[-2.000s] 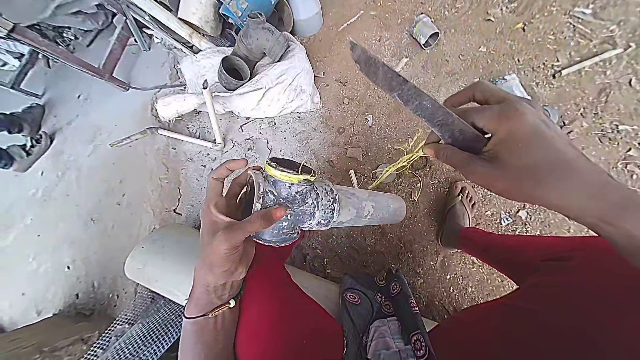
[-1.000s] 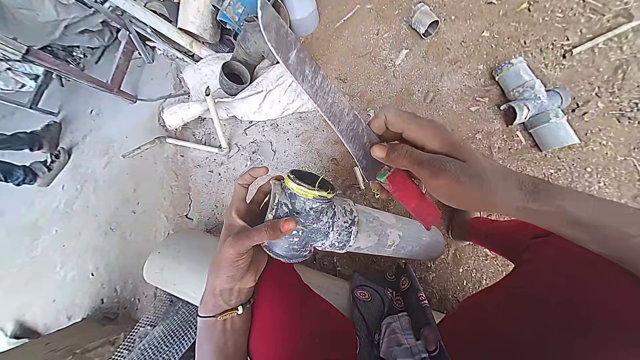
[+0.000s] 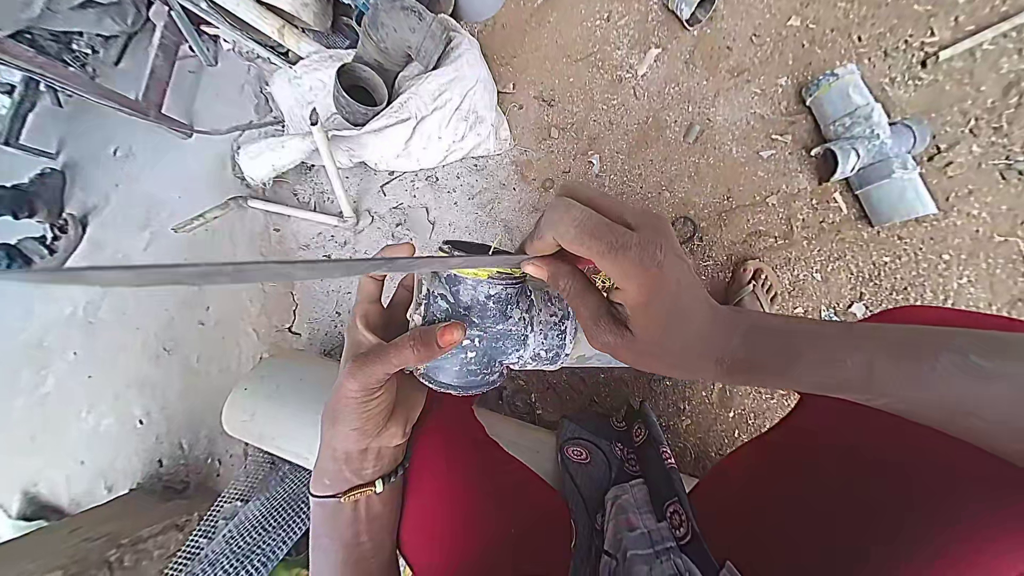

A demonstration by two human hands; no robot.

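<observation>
My left hand (image 3: pixel 384 360) grips the end of a grey, dirt-marked plastic pipe tee (image 3: pixel 472 320), thumb on its side. A yellow rim rings the tee's upward opening, and a pale pipe runs from its right side, mostly behind my right hand. Closed around the red handle end of a long flat metal blade (image 3: pixel 264 272), my right hand (image 3: pixel 624 280) is just right of that opening. Seen nearly edge-on, the blade extends left across the yellow rim; whether it touches is unclear. The handle is mostly covered by my fingers.
On the ground at right lies another pipe fitting (image 3: pixel 872 148). A white sack (image 3: pixel 448 104) with a grey pipe elbow (image 3: pixel 360 92) and thin bent pipes (image 3: pixel 332 172) are at upper left. A wide pale pipe (image 3: pixel 280 404) is beside my left forearm. Another person's feet (image 3: pixel 40 216) show at far left.
My right hand has moved left to the tee's opening, and the blade has swung from slanting upward to nearly level across the rim. My left hand still holds the tee.
</observation>
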